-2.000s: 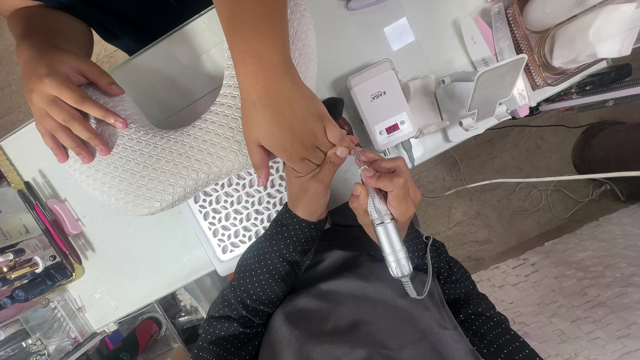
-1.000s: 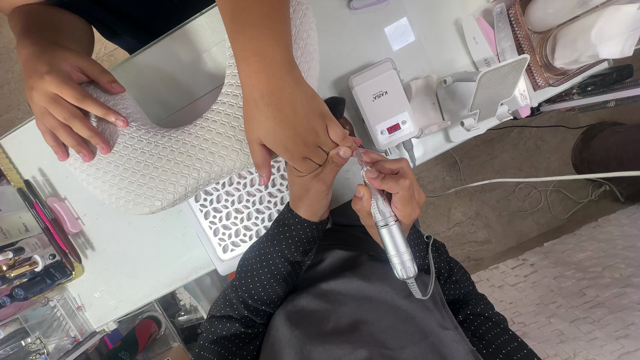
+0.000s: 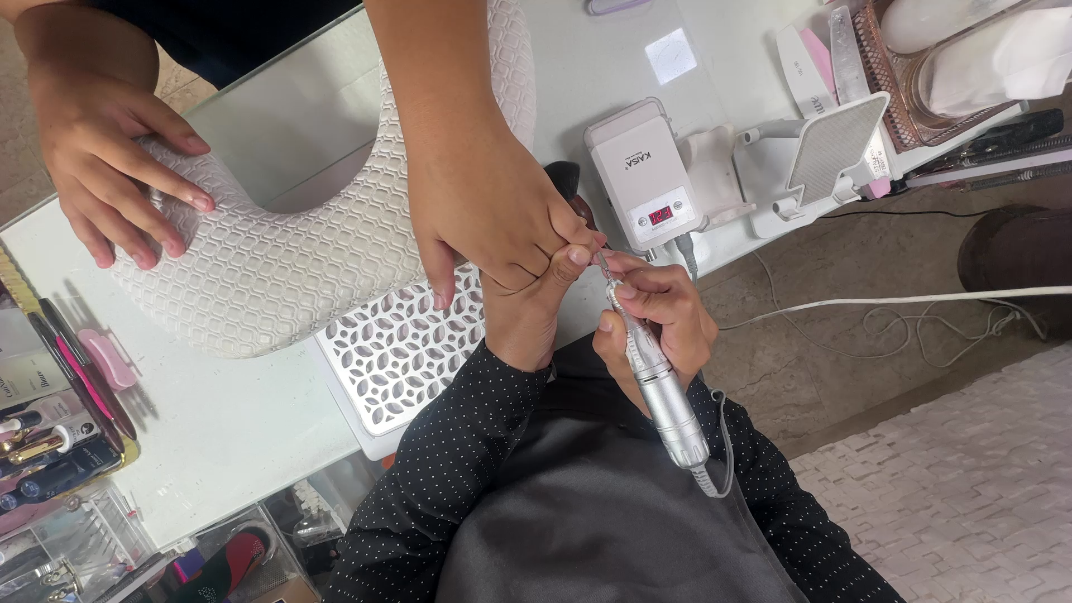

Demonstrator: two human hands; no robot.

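My left hand point(image 3: 536, 306) grips the finger of another person's hand point(image 3: 477, 201), partly hidden beneath it, with my thumb on top. In my right hand point(image 3: 670, 322) is a silver electric nail drill handpiece point(image 3: 668, 402), its tip at that person's fingertip; a grey cord leaves its lower end. The exact contact of the bit is too small to tell. The person's other hand point(image 3: 117, 167) rests on a white textured arm cushion point(image 3: 285, 285). The white Kaisa drill control box point(image 3: 641, 167) with a lit red display stands just beyond my right hand.
A white perforated nail dust collector point(image 3: 410, 347) lies below the cushion. At right are a white stand point(image 3: 837, 151), nail files point(image 3: 804, 71) and a woven basket point(image 3: 888, 75). Bottles point(image 3: 71, 469) and a pink brush point(image 3: 107, 358) lie at left. A white cable point(image 3: 879, 299) crosses beyond the table edge.
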